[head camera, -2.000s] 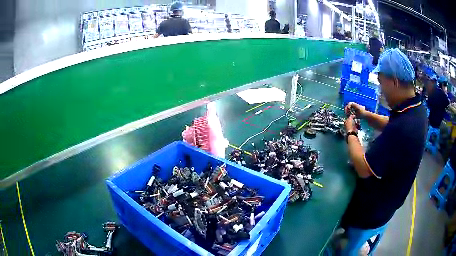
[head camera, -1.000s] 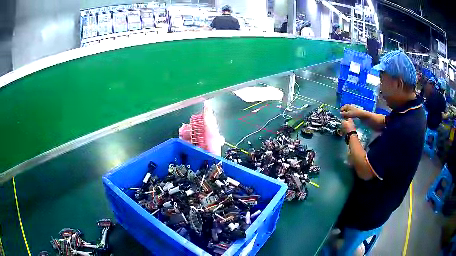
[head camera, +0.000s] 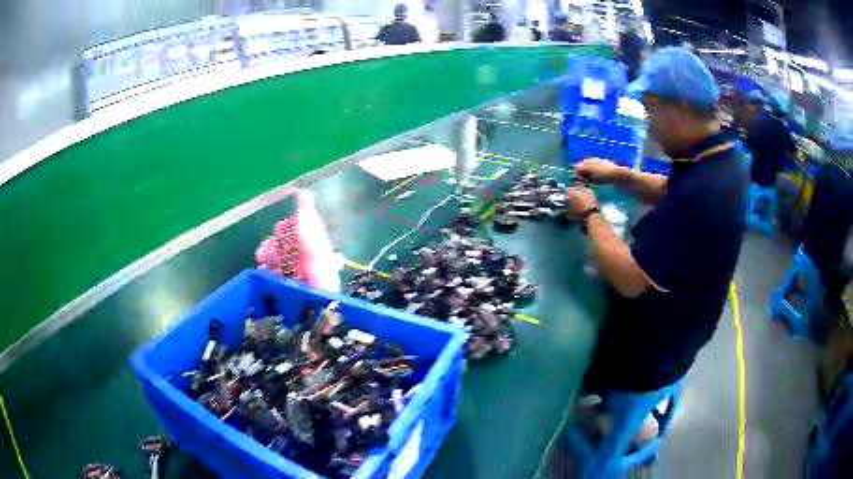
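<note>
Neither of my hands is in the picture. Nearest in front of me is a blue tote (head camera: 432, 393) on the dark green bench, filled with a heap of wire harnesses (head camera: 299, 379) with dark, white and brown-red parts. A few more harnesses (head camera: 154, 449) lie at the bottom left, cut off by the picture's edge. The picture is blurred, so single pieces are hard to tell apart.
A bulk harness heap (head camera: 458, 281) and a smaller pile (head camera: 531, 195) lie beyond the tote. A pink ribbed object (head camera: 288, 251) stands behind it. A person in a blue cap (head camera: 678, 224) sits right, hands raised. Blue crates (head camera: 599, 112) and a green partition (head camera: 234, 136) stand behind.
The view has turned right and a little down, so the tote, heaps and seated person sit further left. The loose harnesses at bottom left have partly left the picture.
</note>
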